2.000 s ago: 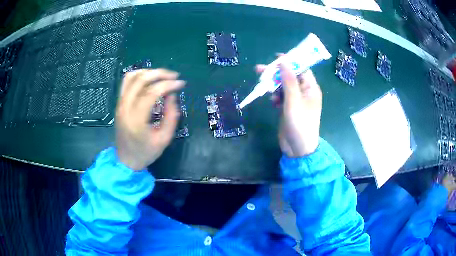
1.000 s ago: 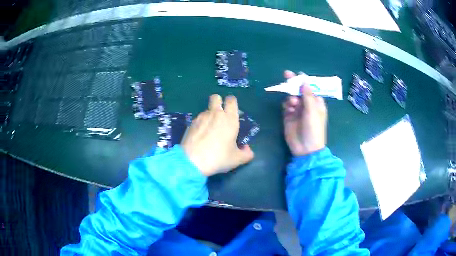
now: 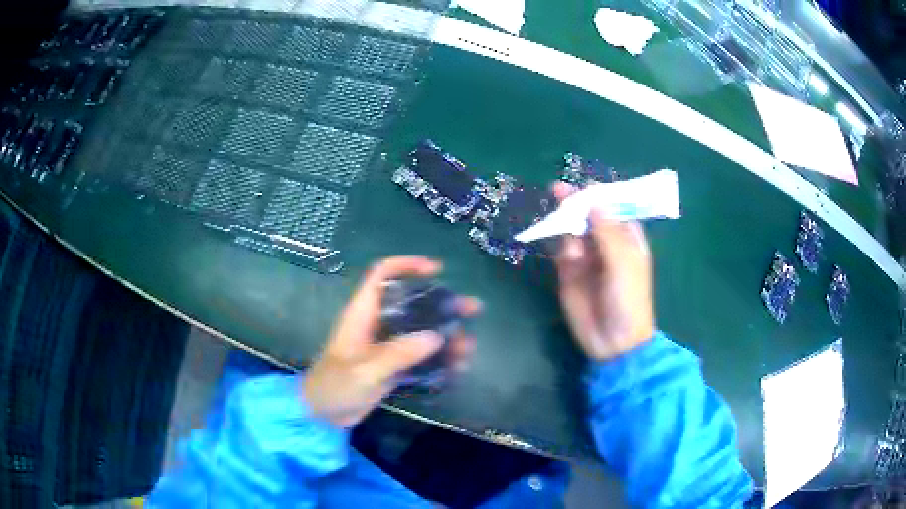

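Observation:
My left hand (image 3: 373, 338) holds a blurred circuit board (image 3: 417, 306) by its edges, near the bench's front edge. My right hand (image 3: 606, 273) is shut on a white sealant tube (image 3: 641, 196), its tapered nozzle (image 3: 541, 229) pointing left over a board with a black heatsink (image 3: 522, 211). Another board with a heatsink (image 3: 439, 179) lies just left of that one on the green mat. A third board (image 3: 586, 169) lies behind the tube and is partly hidden. Whether sealant is coming out cannot be told.
An empty blister tray (image 3: 263, 139) lies at left, with rows of dark boards (image 3: 40, 144) beyond it. Several blue boards (image 3: 781, 286) lie at right, near a white sheet (image 3: 803, 423). A white strip (image 3: 636, 94) crosses the mat; another pale sheet (image 3: 807, 134) lies beyond it.
My left hand has lifted a board off the mat and holds it nearer the front edge. The view has turned left, so the tray and boards sit further right.

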